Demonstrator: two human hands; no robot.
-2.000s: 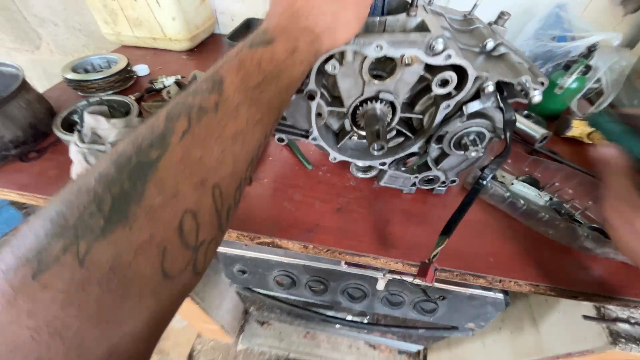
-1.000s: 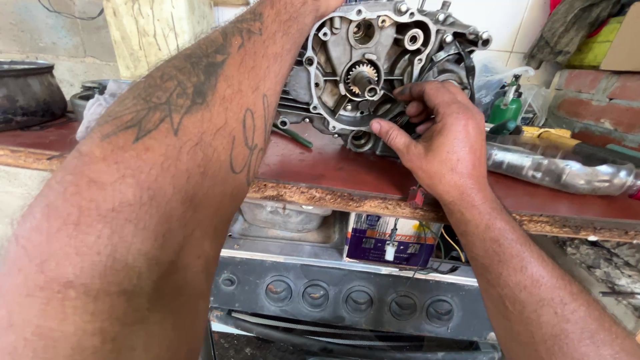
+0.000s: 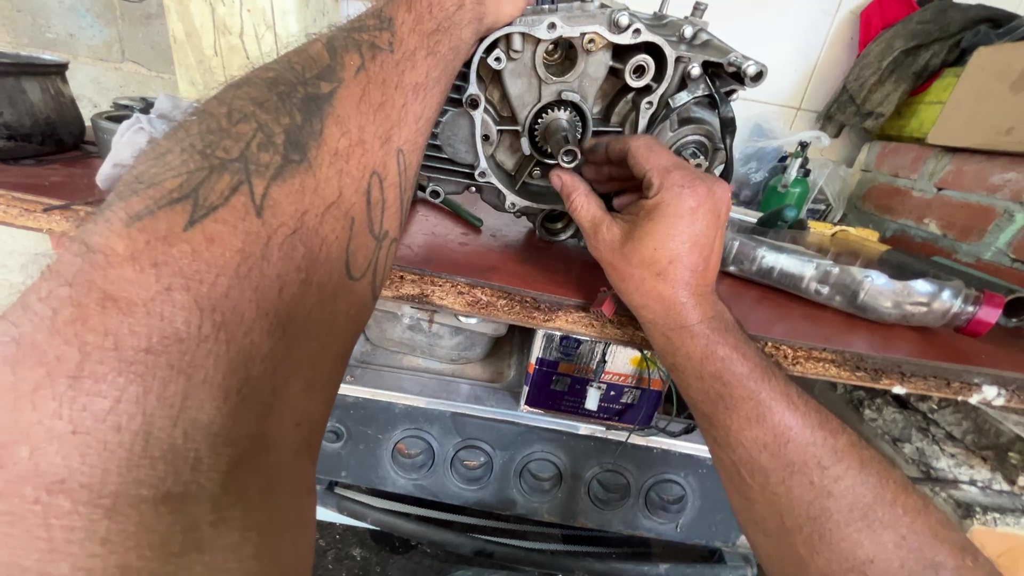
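Note:
A metal engine crankcase (image 3: 512,120) stands upright on the dark red particleboard tabletop (image 3: 496,248), its side cover off. From its round cavity a shaft with a toothed gear (image 3: 558,134) points toward me. My right hand (image 3: 648,192) is beside the shaft end, thumb and fingers close to its tip; whether they touch it or hold anything small cannot be told. My left hand (image 3: 508,10) is at the top edge of the view by the upper part of the engine, mostly cut off, its grip hidden. The tattooed left forearm covers much of the left side.
A plastic bottle (image 3: 848,276) with a red collar lies at the right, near a green bottle (image 3: 786,192). A blackened pot (image 3: 38,100) and a white rag (image 3: 142,138) are at the left. Below the board edge are a stove panel (image 3: 532,472) and a printed box (image 3: 592,380).
My right hand has come from the far right to the gear shaft, and remains there since a second ago. The view has shifted noticeably.

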